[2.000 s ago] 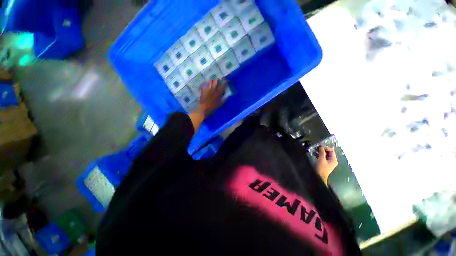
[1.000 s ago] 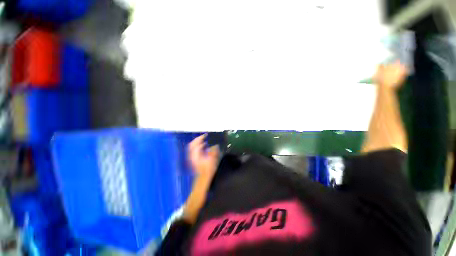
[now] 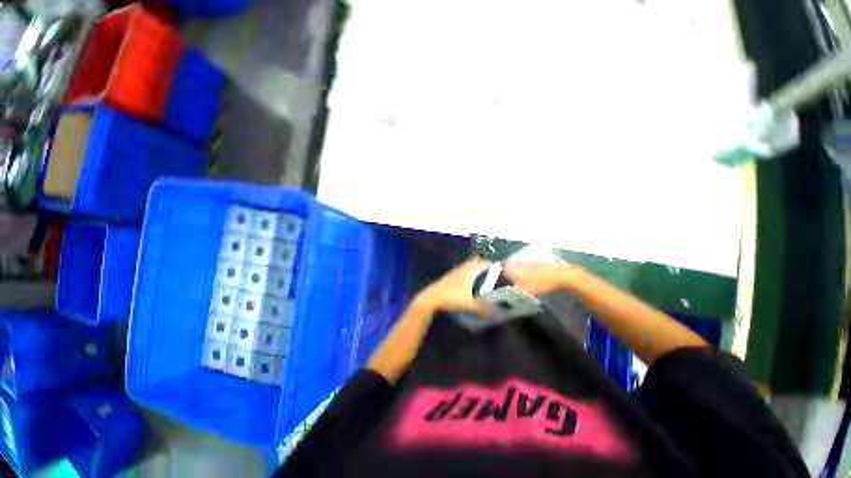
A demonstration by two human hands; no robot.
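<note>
My left hand (image 3: 457,288) and my right hand (image 3: 539,275) meet close in front of my body at the bench edge. Between their fingers is a small white piece (image 3: 492,278); it is blurred, and its exact shape is unclear. A grey-white patterned item (image 3: 504,306) lies just below the hands against my shirt. A pale blurred patch shows above my right hand; I cannot tell what it is. Small white cartons (image 3: 250,278) with dark squares stand in rows in the large blue tote (image 3: 210,191) to my left.
The white worktop (image 3: 541,121) with its green front edge (image 3: 672,285) lies ahead. A translucent bag-like thing (image 3: 760,135) is at its right edge. Red (image 3: 140,61) and blue crates (image 3: 140,154) stand on the floor at the left.
My right hand has come back from the worktop's far right edge to my left hand at my body. The hands now hold a small white piece. The view has steadied and shifted.
</note>
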